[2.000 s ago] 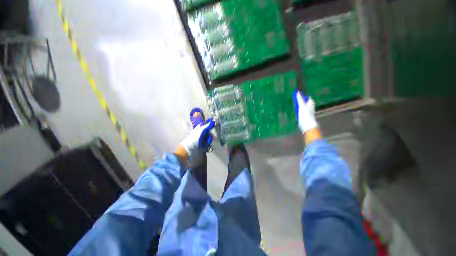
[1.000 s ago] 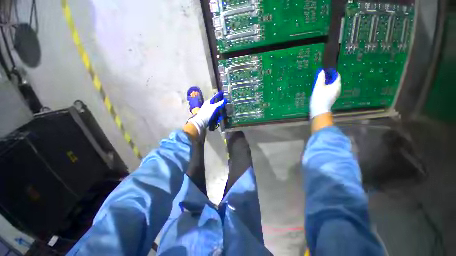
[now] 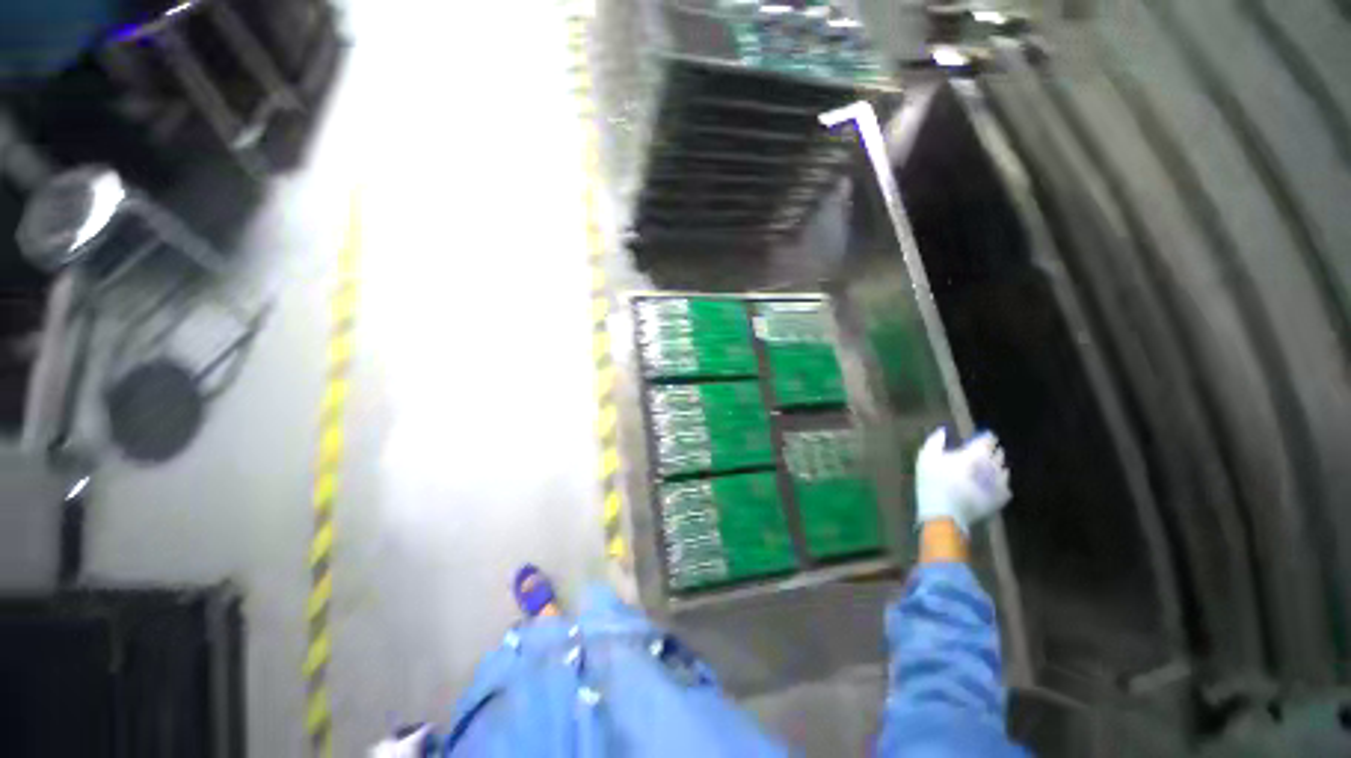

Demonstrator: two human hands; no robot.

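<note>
A shallow dark tray stands low in front of me, holding several flat green circuit boards, such as the lower left board, with pale component rows. My right hand, in a white glove with dark blue fingers, is raised to the right of the tray. It overlaps a long pale metal bar or edge; its fingers are blurred and I cannot tell whether they grip it. My left hand is small and cut off by the bottom edge, left of my blue smock.
A dark rack with boards on top stands beyond the tray. Dark curved machinery fills the right. Yellow-black floor tape runs along the left. A round-seated stool and a black case stand further left.
The view has pulled back and turned, so the tray looks smaller. Both hands have left the tray; my right moved to the bar, my left down to the frame's edge.
</note>
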